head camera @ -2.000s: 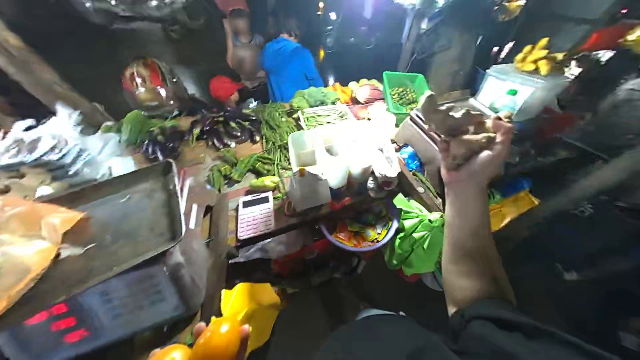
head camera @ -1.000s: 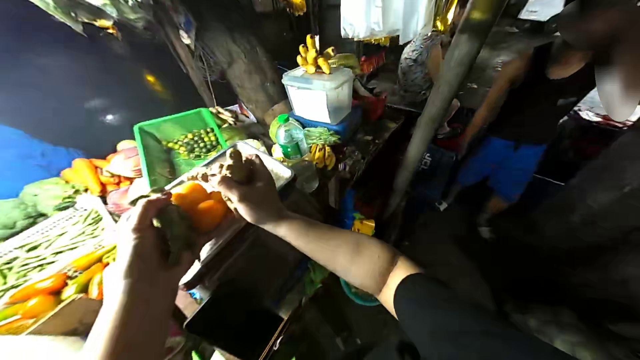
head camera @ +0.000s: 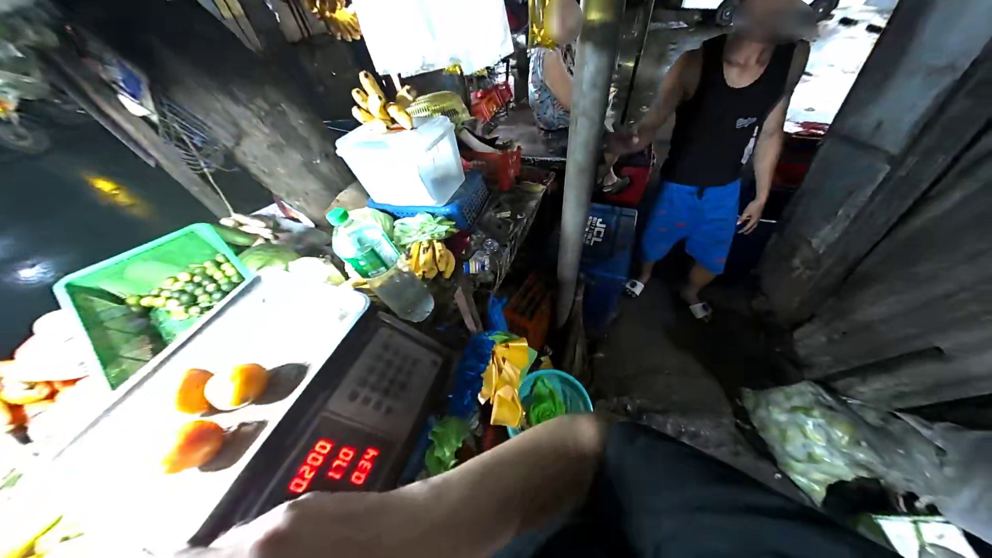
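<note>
My right hand is at the bottom left edge, beside the lower end of a digital weighing scale; its fingers are cut off by the edge and blurred, so what they hold cannot be told. My left hand is out of view. Several rounded orange fruits lie on the scale's bright metal tray: two side by side, one touching the other, and another below them. Red digits glow on the scale's display.
A green crate of small green citrus stands behind the tray. A plastic bottle, bananas and a lidded clear box are farther back. A metal post rises at centre; a person stands beyond it. A teal basin sits below.
Both hands were over the tray about the orange fruits one second ago. Now the fruits lie free on it, my right hand is lower, and my left hand is out of view.
</note>
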